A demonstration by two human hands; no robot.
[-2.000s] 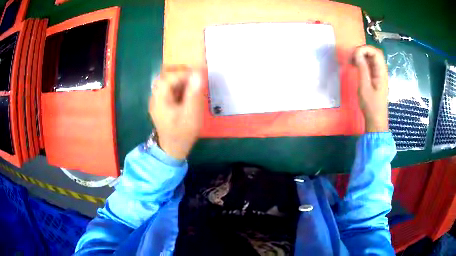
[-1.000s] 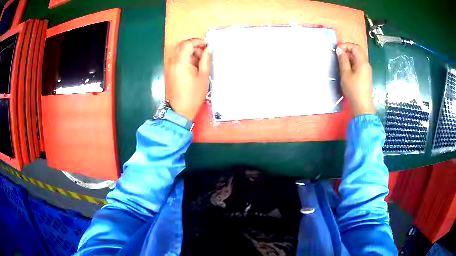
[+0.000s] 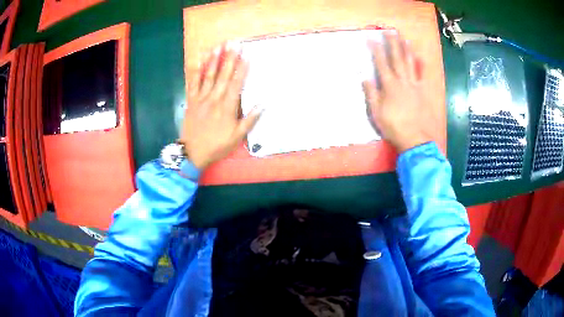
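A tablet (image 3: 309,93) lies back up, white with glare, in an orange-red foam tray (image 3: 297,168) in front of me. A small dark camera area (image 3: 256,147) shows at its near left corner. My left hand (image 3: 216,102) lies flat with spread fingers over the tablet's left edge and the tray, thumb on the tablet. My right hand (image 3: 399,90) lies flat with spread fingers over the tablet's right edge. Neither hand grips anything. Glare hides whether a thin film lies on the tablet.
Another foam tray (image 3: 86,167) holds a black tablet (image 3: 83,86) at left, beside stacked trays (image 3: 34,136). An air blow gun (image 3: 461,37) rests at the upper right. Clear sheets (image 3: 498,145) with rows of dark pieces lie at right. Blue crates (image 3: 55,282) show lower left.
My hands were above the tray, then pinched at the tablet's sides. Now the fingers are opened and lie flat over its edges. The view has shifted slightly.
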